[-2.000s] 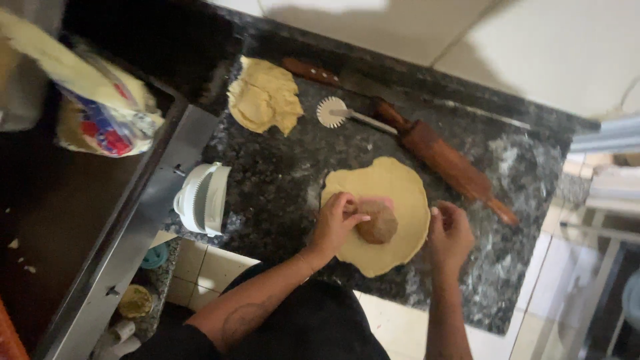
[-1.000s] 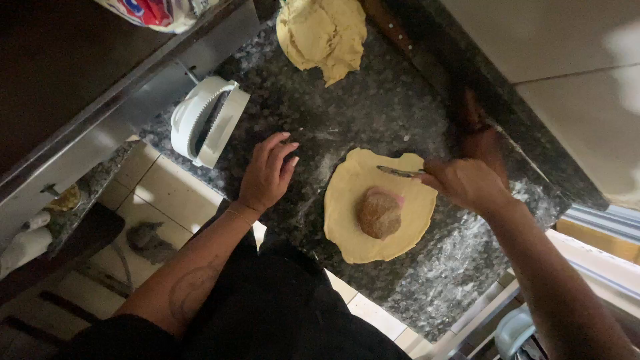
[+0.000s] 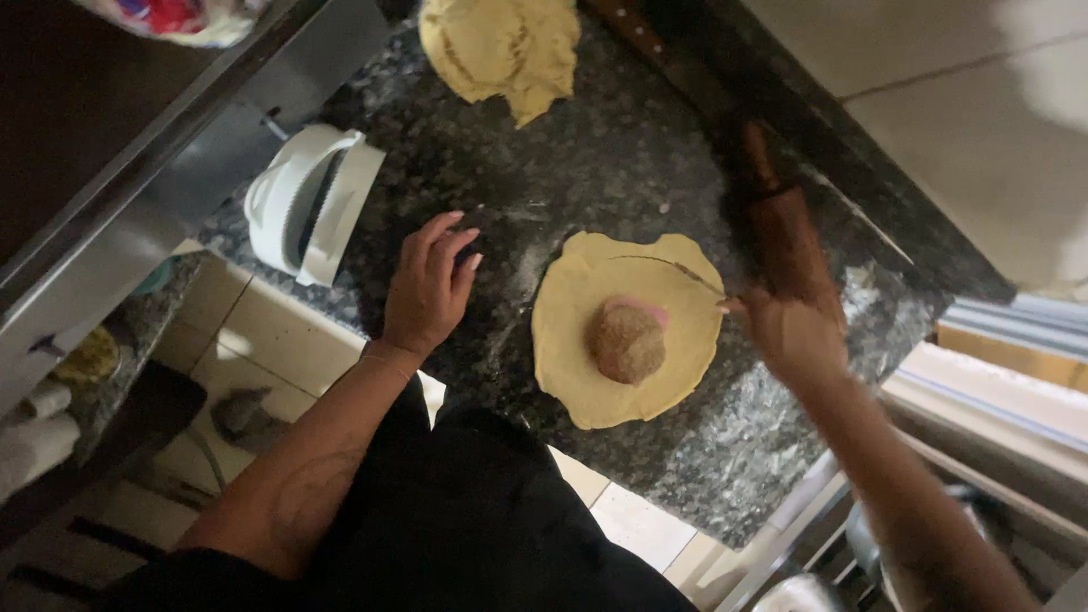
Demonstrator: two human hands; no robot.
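A rolled-out sheet of dough (image 3: 565, 340) lies on the dark granite counter with a round brown ball of filling (image 3: 627, 342) on it, a pink slice showing under the ball. My right hand (image 3: 786, 331) holds the handle of a pastry wheel cutter (image 3: 688, 270) at the sheet's right edge; the wheel end is blurred over the dough, where a curved dark line shows. My left hand (image 3: 429, 285) is left of the dough, palm down over the counter, fingers apart, holding nothing. The wooden rolling pin (image 3: 792, 229) lies beyond my right hand, partly covered by it.
A piece of leftover dough (image 3: 501, 51) lies at the far side. A white plastic hinged dough press (image 3: 310, 204) stands at the left edge near the steel stove side. A wooden-handled knife (image 3: 633, 34) lies by the wall. Flour (image 3: 748, 425) dusts the granite at the right.
My left hand has left the filling and moved to the left of the dough. My right hand, empty at the dough's edge in the earliest frame, now holds the cutter. The view has shifted and turned.
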